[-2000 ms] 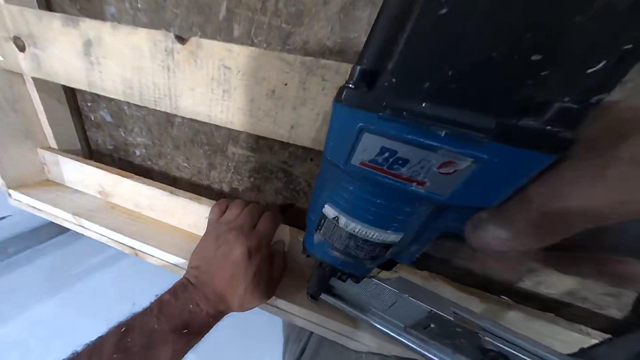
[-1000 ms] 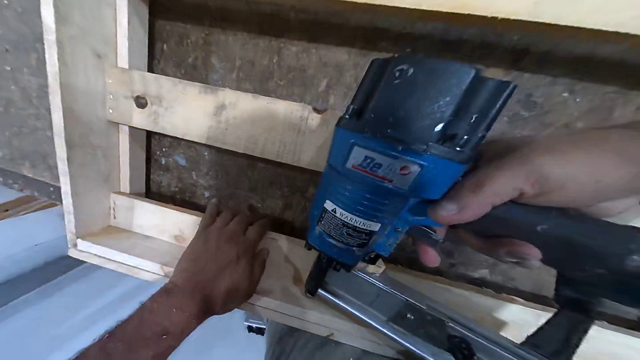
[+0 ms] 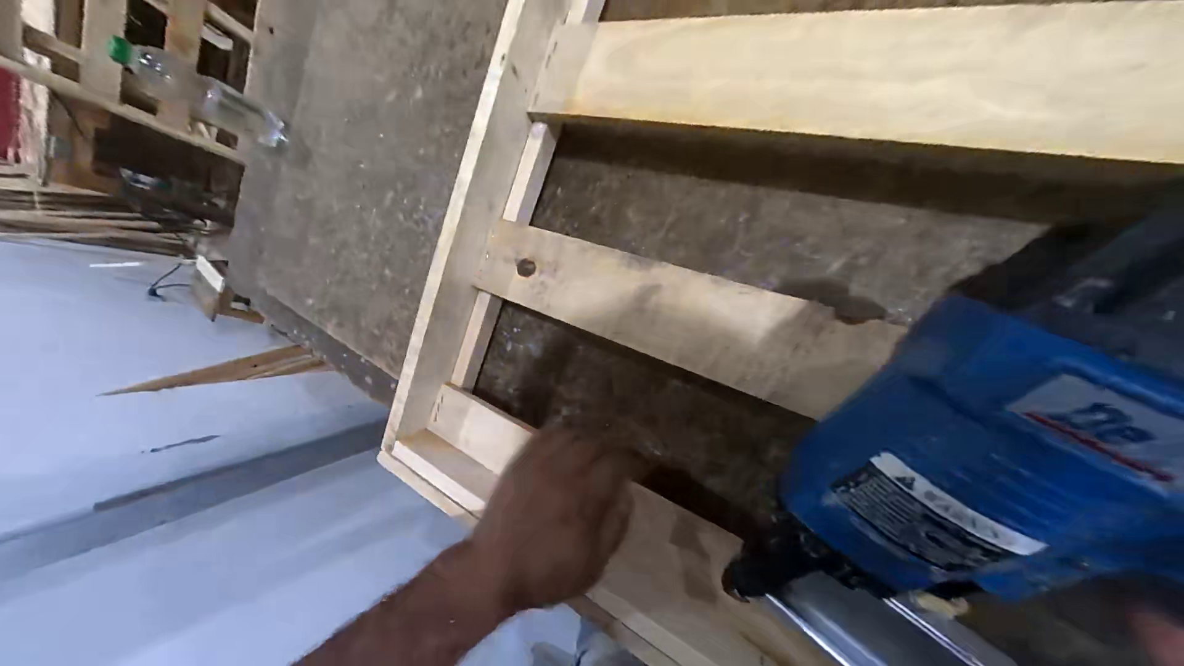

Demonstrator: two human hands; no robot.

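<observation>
A blue and black pneumatic nailer (image 3: 962, 444) fills the right side, its black nose over the lower rail of a wooden frame (image 3: 453, 240). Only a blurred bit of my right hand (image 3: 1156, 634) shows at the lower right edge, by the nailer; its grip is out of sight. My left hand (image 3: 560, 513) lies over the frame's lower rail (image 3: 675, 555), left of the nailer's nose, fingers curled over the inner strip (image 3: 481, 430). Two slats cross the frame: a wide pale one (image 3: 832, 79) at the top and a narrower one with a knot (image 3: 647, 305) below it.
The frame rests on a worn, speckled work table (image 3: 351, 176). A plastic bottle with a green cap (image 3: 199, 92) lies near the table's left edge. Wooden pallets (image 3: 102, 55) and stacked strips (image 3: 83, 217) stand beyond. A pointed wood piece (image 3: 222, 370) juts out over the pale floor.
The view has swung left, bringing in the bottle and the table's far side. In the one-second-old frame my right hand plainly gripped the nailer; now it is mostly cut off.
</observation>
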